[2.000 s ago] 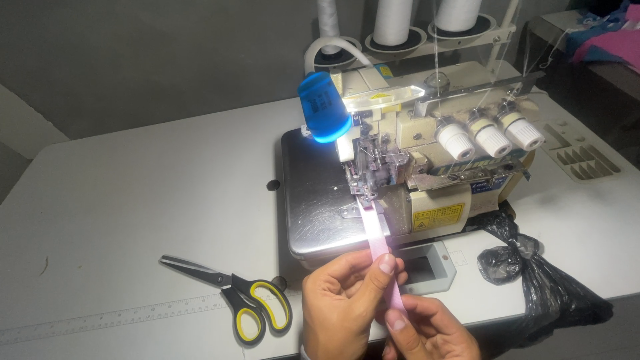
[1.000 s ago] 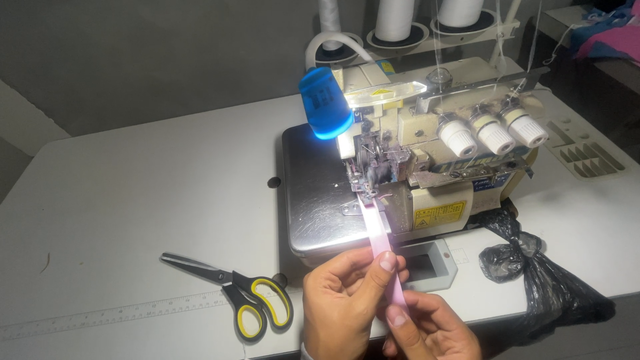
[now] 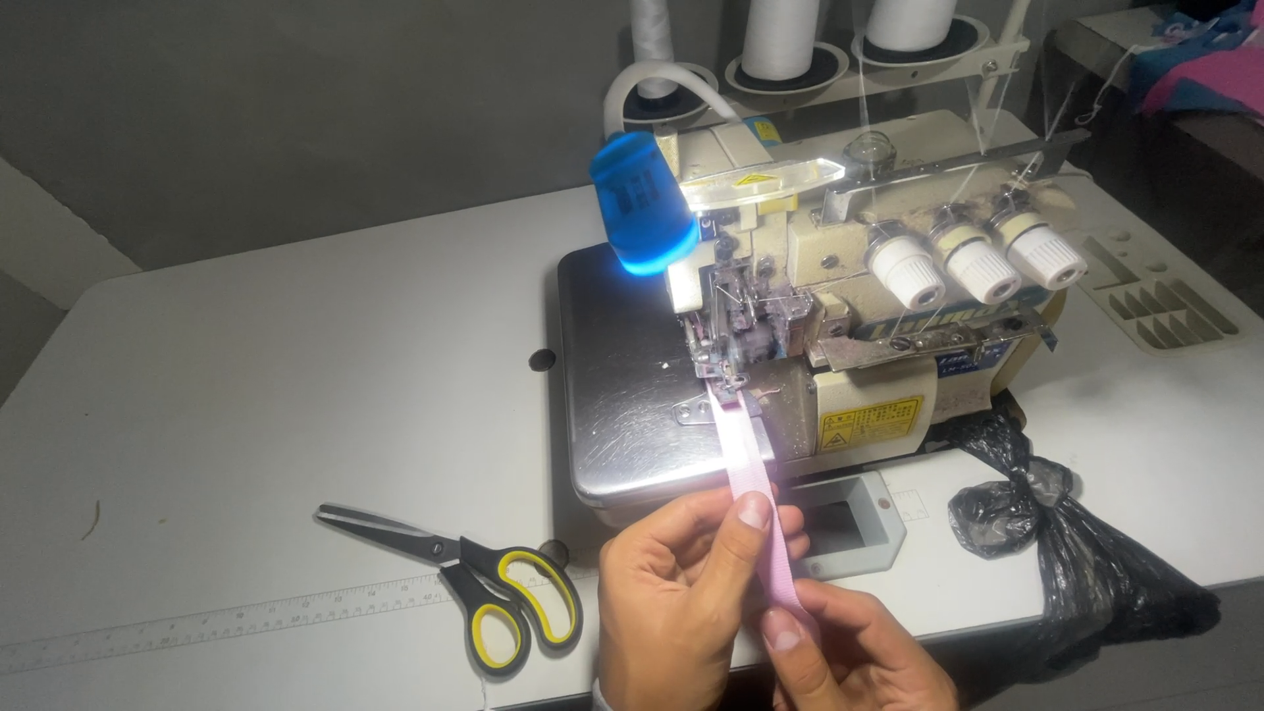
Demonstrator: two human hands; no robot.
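Observation:
A narrow pink fabric strip [image 3: 743, 449] runs from under the presser foot [image 3: 726, 370] of an overlock sewing machine [image 3: 874, 395] down to both hands. My left hand [image 3: 681, 592] pinches it between thumb and fingers just in front of the machine's metal plate [image 3: 642, 434]. Lower down, my right hand [image 3: 854, 652] grips the strip's nearer part, thumb on top. Where the strip ends is hidden by the right hand. A blue lamp [image 3: 642, 202] lights the needle area, with bright glare on the strip.
Black-handled scissors with yellow inner rings [image 3: 474, 583] lie left of my hands, across a ruler scale [image 3: 237, 617] on the white table [image 3: 247, 395]. A knotted black plastic bag [image 3: 1076, 543] hangs over the front edge at right. White thread cones [image 3: 780, 39] stand behind the machine.

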